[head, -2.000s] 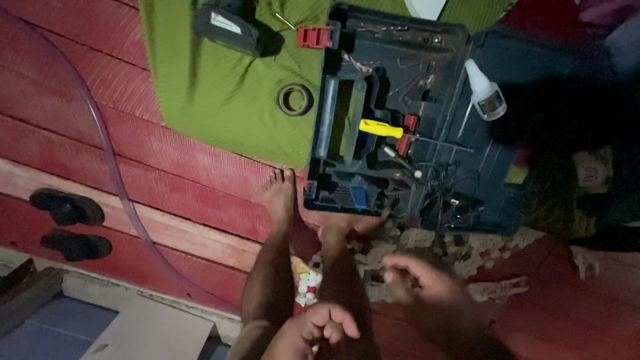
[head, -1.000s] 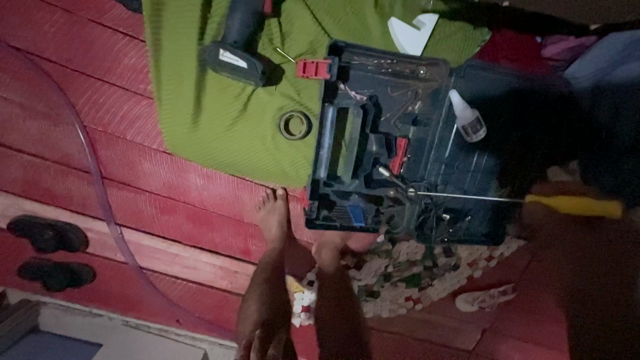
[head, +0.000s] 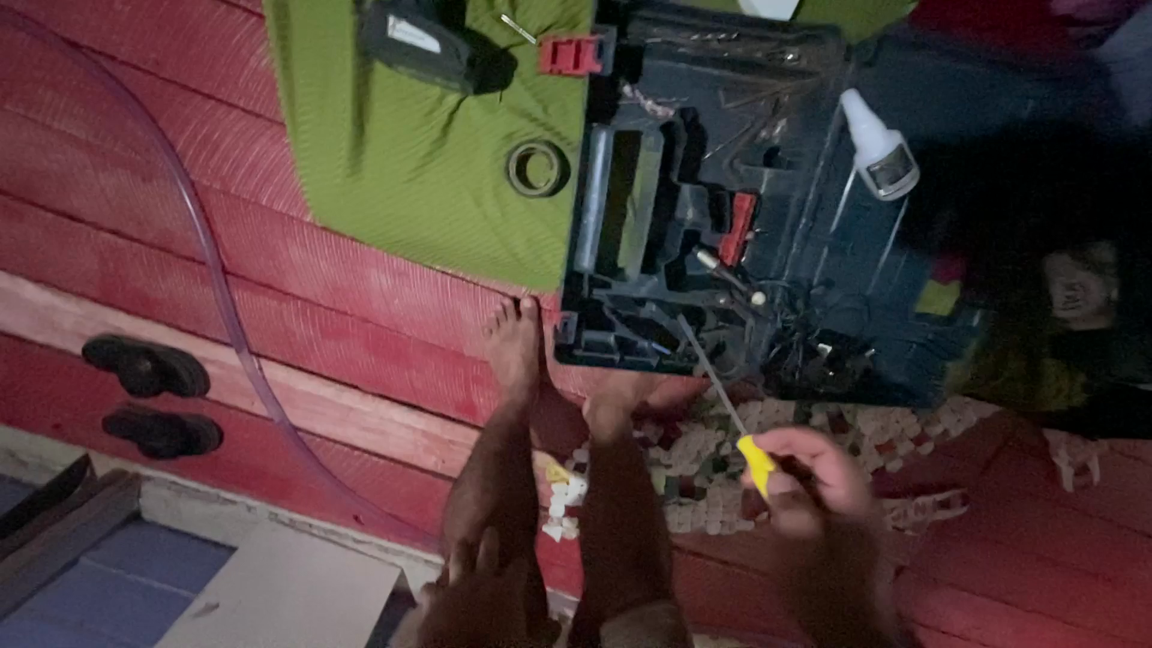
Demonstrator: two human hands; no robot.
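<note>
My right hand (head: pixel 810 490) is closed around the yellow handle of a screwdriver (head: pixel 758 463), at lower right. Its long metal shaft points up and left to the near edge of an open dark plastic tool case (head: pixel 630 355). Inside the case lie a red plastic piece (head: pixel 738 228), drill bits, a small metal-ended tool (head: pixel 729 274) and tangled dark parts. A white squeeze bottle (head: pixel 880 148) rests on the case's right half. My left hand (head: pixel 472 576) is low in the view, by my left leg, dim and partly hidden; whether it holds anything does not show.
A green cloth (head: pixel 432 180) carries a roll of tape (head: pixel 537 168) and a dark power tool (head: pixel 418 45). Black sandals (head: pixel 148 364) and a clear hose (head: pixel 211 243) lie on the red planks. A patterned mat (head: pixel 720 504) is beside my feet, and a pale board (head: pixel 283 594) at lower left.
Two seconds ago the yellow screwdriver lay in the case; one second ago it was out at the right. Now it is in my right hand, lower and further left, its shaft toward the case.
</note>
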